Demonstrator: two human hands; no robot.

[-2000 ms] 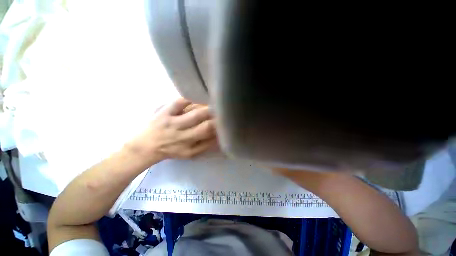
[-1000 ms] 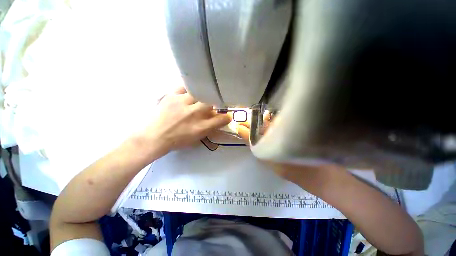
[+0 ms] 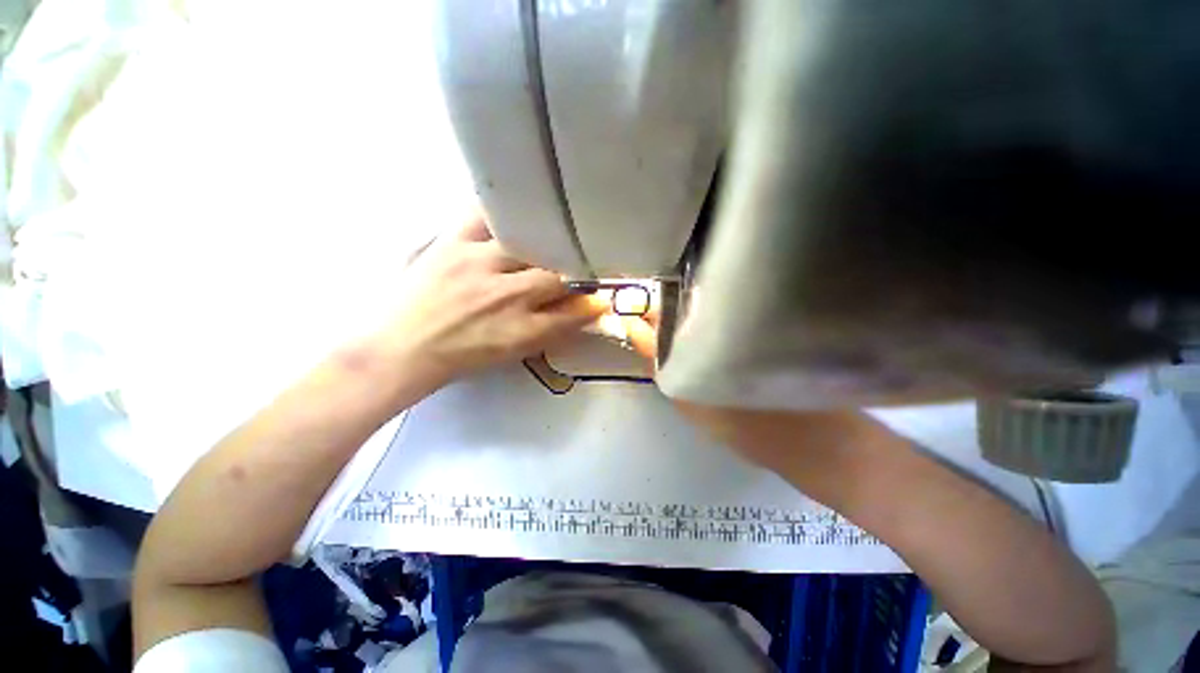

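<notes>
The large grey-white sewing machine head fills the upper middle and right. My left hand lies palm down at the left of the needle area, fingers reaching under the head at the edge of the overexposed cream-white garment. What its fingertips press or hold cannot be made out. My right hand is mostly hidden behind the head; only fingertips show near the needle area, by a small pale piece of cloth. A small wire loop shows beneath the head. The needle tip is not distinct.
The white table top has a printed ruler along its front edge. A grey ribbed knob sticks out at the right. Below the table are a blue plastic basket and blue and white scraps. A cream-yellow heap lies upper left.
The view has shifted, so the machine head sits farther right than two seconds ago and uncovers the wire loop and bed edge. More of the ribbed knob shows. My left hand has barely moved since one second ago.
</notes>
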